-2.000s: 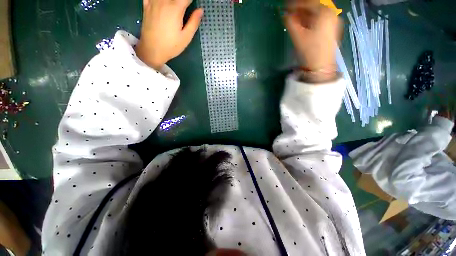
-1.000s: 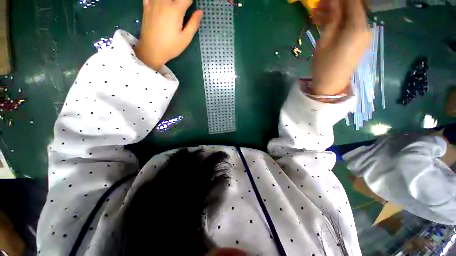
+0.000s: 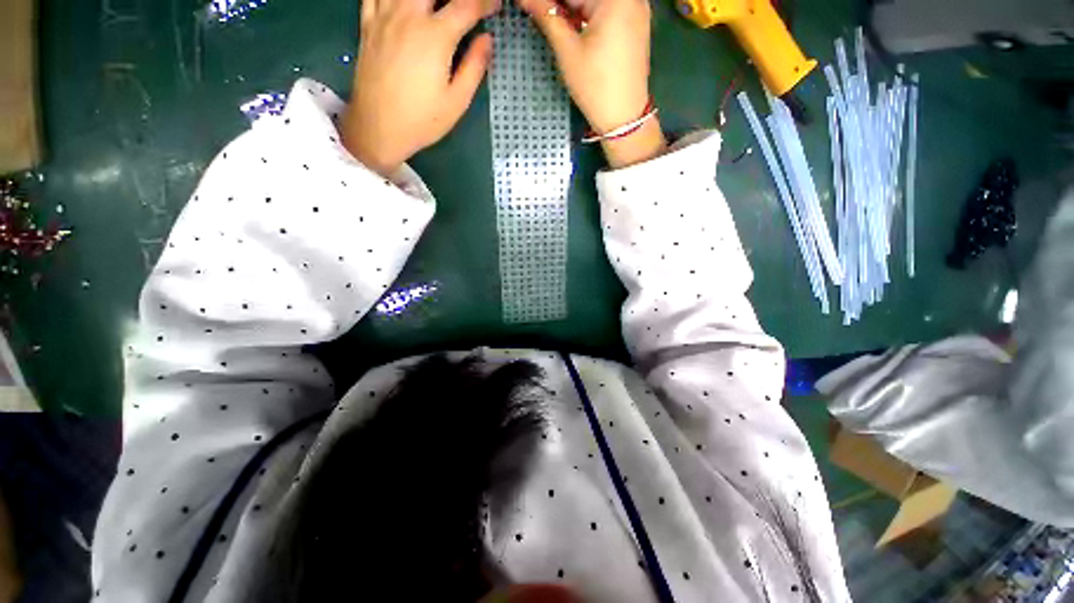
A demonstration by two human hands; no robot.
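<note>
The perforated strip is long, narrow and silver-grey. It runs from the top edge down the middle of the green bench. My left hand lies along its left side at the top, fingertips at the picture's edge. My right hand is at its upper right side, with fingers bent over the strip's top end. The fingertips of both hands are close together and partly cut off by the top edge. I cannot tell whether either hand holds a small part.
A yellow glue gun lies at the top right. Translucent glue sticks fan out beside it. A dark clump of small parts is further right. A red-gold pile is at the far left. Another person's grey sleeve shows at the right.
My right hand has moved left from the glue gun to the top of the strip, uncovering the gun and the glue sticks. My left hand has stayed beside the strip.
</note>
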